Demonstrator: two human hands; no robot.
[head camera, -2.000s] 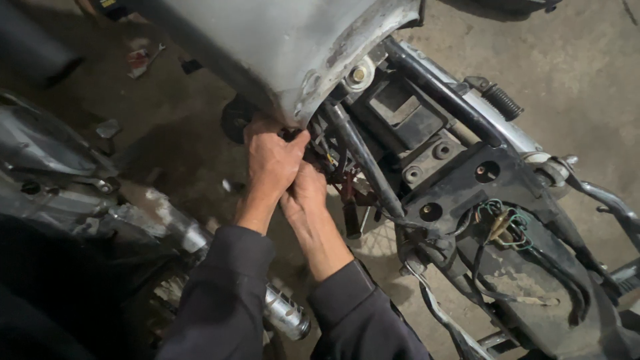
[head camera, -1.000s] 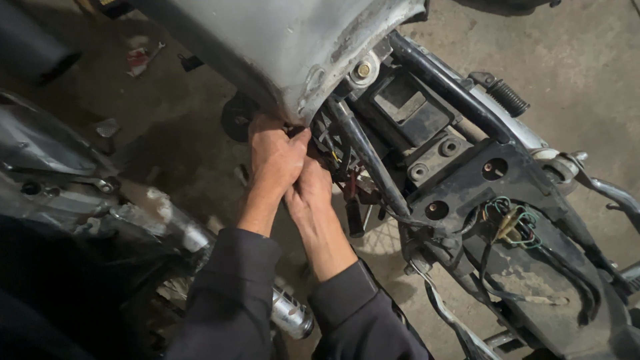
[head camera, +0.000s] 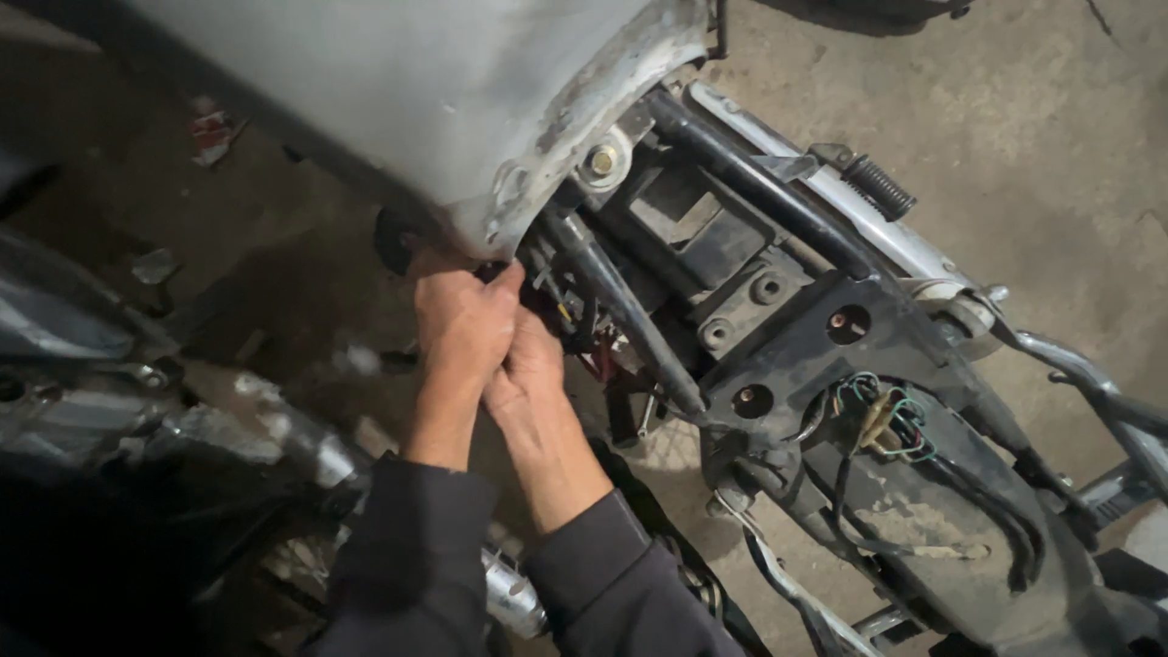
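A bare motorcycle frame with a grey fuel tank (head camera: 401, 100) on it runs from the upper left to the lower right. Beneath the lower edge of the tank, my left hand (head camera: 461, 315) reaches in, its fingertips hidden. My right hand (head camera: 534, 356) is beside and partly behind the left, also with its fingers out of sight. What either hand touches under the tank cannot be seen. Just right of the hands, wires and connectors (head camera: 566, 306) hang by a black frame tube (head camera: 630, 310). A bolt with a washer (head camera: 602, 161) sits at the rear end of the tank.
A battery box (head camera: 698, 214) lies between the frame tubes. Loose wiring (head camera: 881, 424) rests on the rear fender (head camera: 958, 520). A coil spring (head camera: 878, 187) is at the far side. Another motorcycle's chrome and metal parts (head camera: 82, 411) stand close on the left. A red and white wrapper (head camera: 212, 135) lies on the concrete floor.
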